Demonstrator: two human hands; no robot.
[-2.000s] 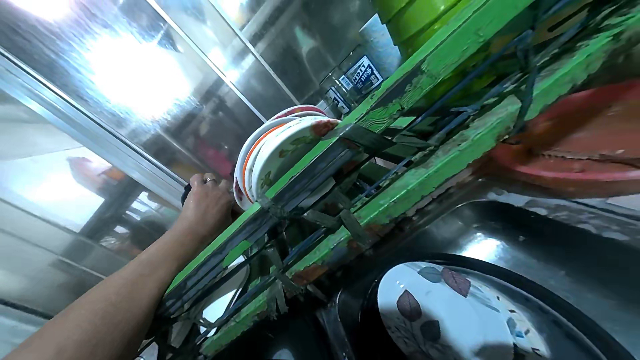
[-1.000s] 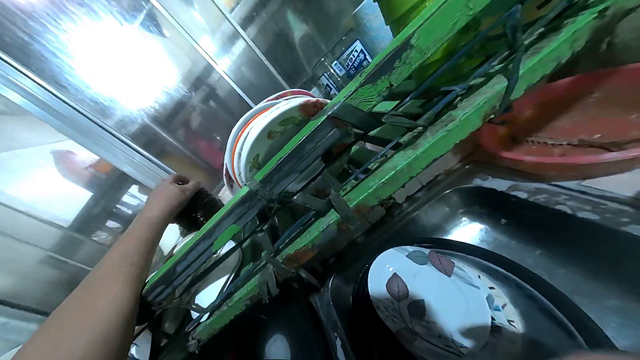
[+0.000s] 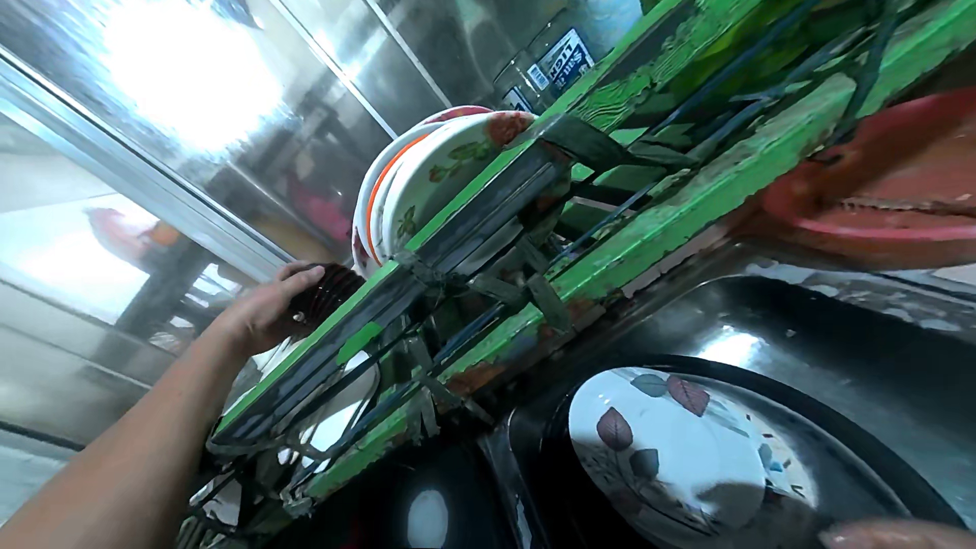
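Observation:
My left hand (image 3: 267, 309) grips a dark, ridged, shiny item (image 3: 328, 297), perhaps a bowl, behind the upper rail of a green-painted dish rack (image 3: 595, 282). Just right of it, several white plates (image 3: 435, 179) with floral and orange rims stand on edge in the rack. Only a fingertip of my right hand (image 3: 900, 534) shows at the bottom right edge; what it does is hidden. Near it, a white plate with a leaf pattern (image 3: 671, 450) lies in a dark round basin (image 3: 862, 427) in the metal sink.
A red plastic basin (image 3: 877, 229) sits right of the rack, beyond the steel sink (image 3: 762, 305). Glasses with printed labels (image 3: 560, 65) stand behind the rack, against a shiny tiled wall (image 3: 335, 69). The rack's rails run diagonally between wall and sink.
My left hand was empty-looking beside the plates two seconds ago; the dark ridged item now shows in it. My right fingertips have come into view at the lower right.

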